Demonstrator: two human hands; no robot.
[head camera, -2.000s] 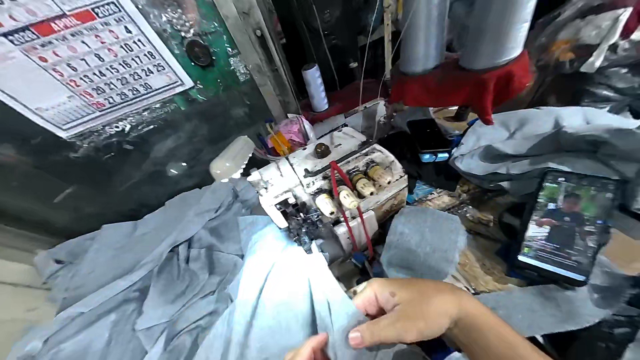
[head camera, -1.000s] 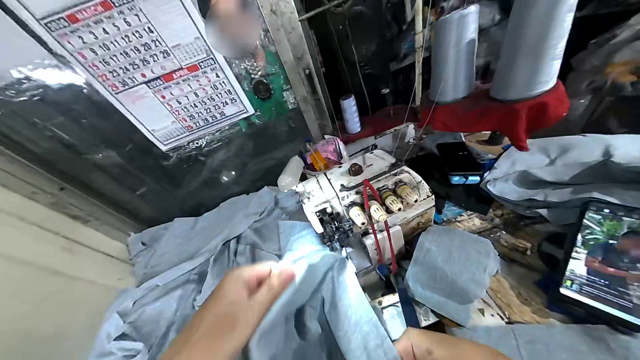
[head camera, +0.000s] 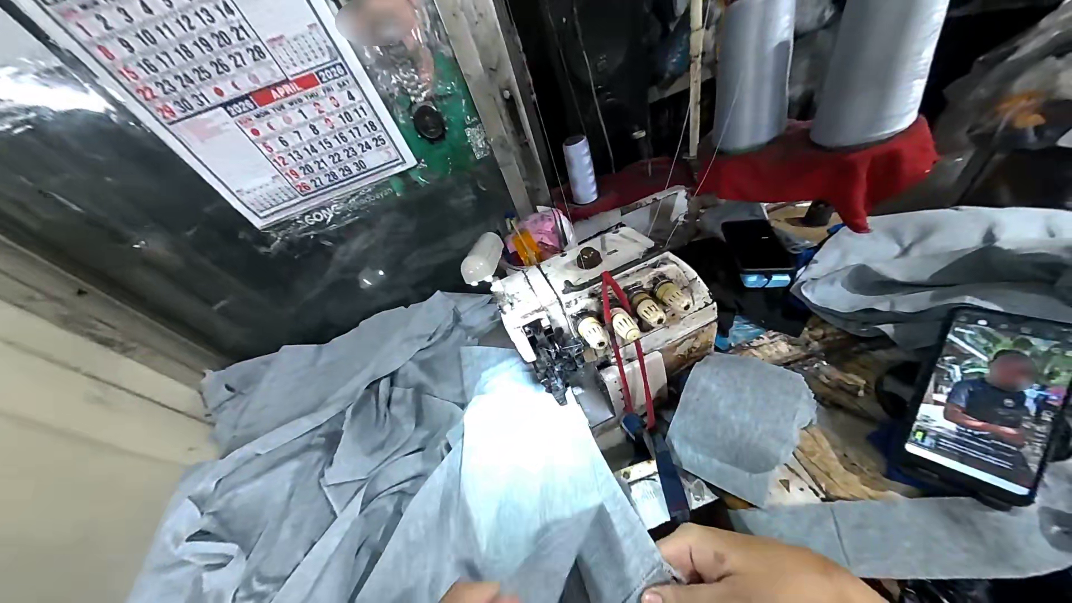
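An overlock sewing machine (head camera: 603, 310) with several tension dials stands mid-view, a red cord looped over it. Light grey-blue fabric (head camera: 528, 469) runs from its needle area down towards me, brightly lit near the presser foot. At the lower right my right hand (head camera: 737, 565) pinches the edge of this fabric between thumb and fingers. Only a small part of my left hand (head camera: 479, 593) shows at the bottom edge, by the fabric; its grip is hidden. Dark-handled snips (head camera: 667, 477) hang at the end of the red cord, just beyond my right hand.
More grey fabric (head camera: 335, 444) is heaped left of the machine. A cut grey piece (head camera: 741, 419) lies right of it, near a phone (head camera: 984, 402) showing a video. Large thread cones (head camera: 754, 75) stand on red cloth behind. A calendar (head camera: 276, 100) hangs on the dark panel.
My left hand, on top of the fabric a second ago, has moved down to the bottom edge of view. The fabric before the machine now lies flatter. The phone is more fully in view.
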